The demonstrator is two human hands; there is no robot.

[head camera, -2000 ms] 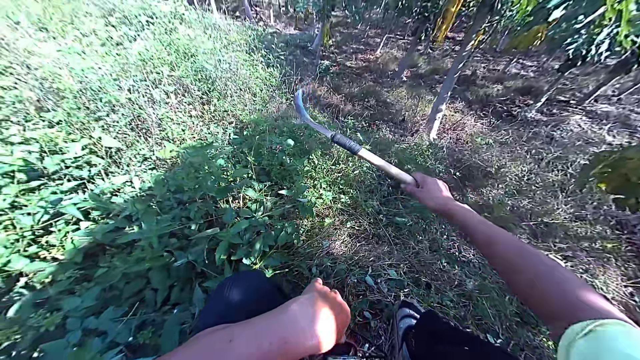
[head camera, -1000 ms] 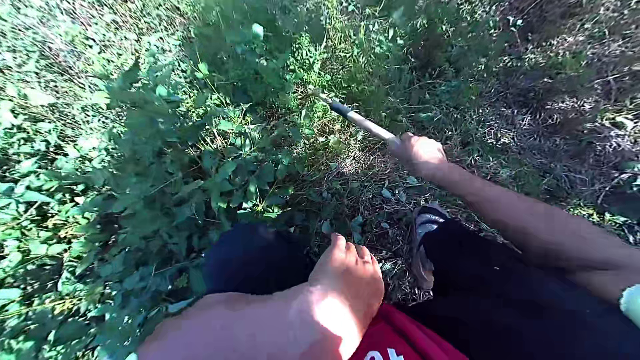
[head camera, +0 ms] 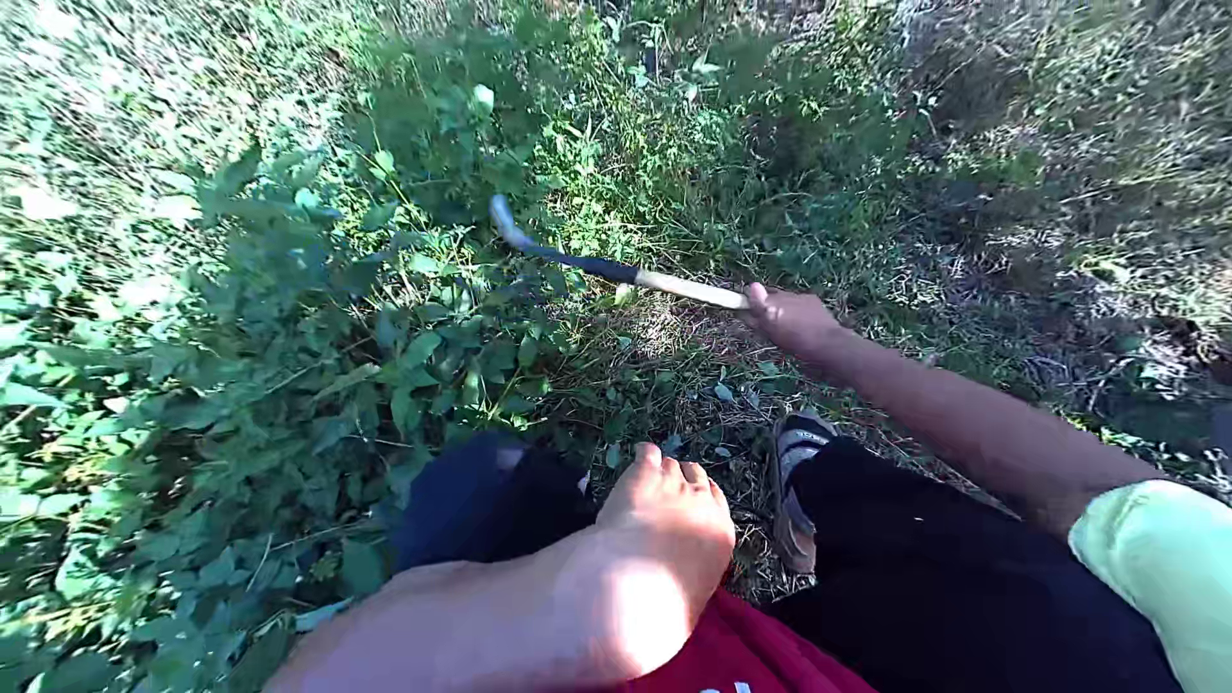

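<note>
My right hand (head camera: 791,318) is closed around the pale wooden handle of a sickle (head camera: 688,289). Dark wrapping covers the joint between handle and blade. The curved metal blade, slightly blurred, points up and left over green weeds (head camera: 423,337). My left hand (head camera: 674,505) is near my body, above the dark trousers and red cloth, its fingers bent. Its palm side is hidden, so I cannot tell whether anything is in it.
Leafy plants grow thickly on the left, with sunlit grass (head camera: 260,77) beyond. Dry grass and litter (head camera: 1107,241) cover the ground at right. My sandalled foot (head camera: 801,481) stands below the sickle, beside a dark trouser leg (head camera: 924,539).
The view has tipped down since the oldest frame. The sickle's blade, largely out of sight among the weeds one second ago, shows again. The right hand keeps its hold on the handle.
</note>
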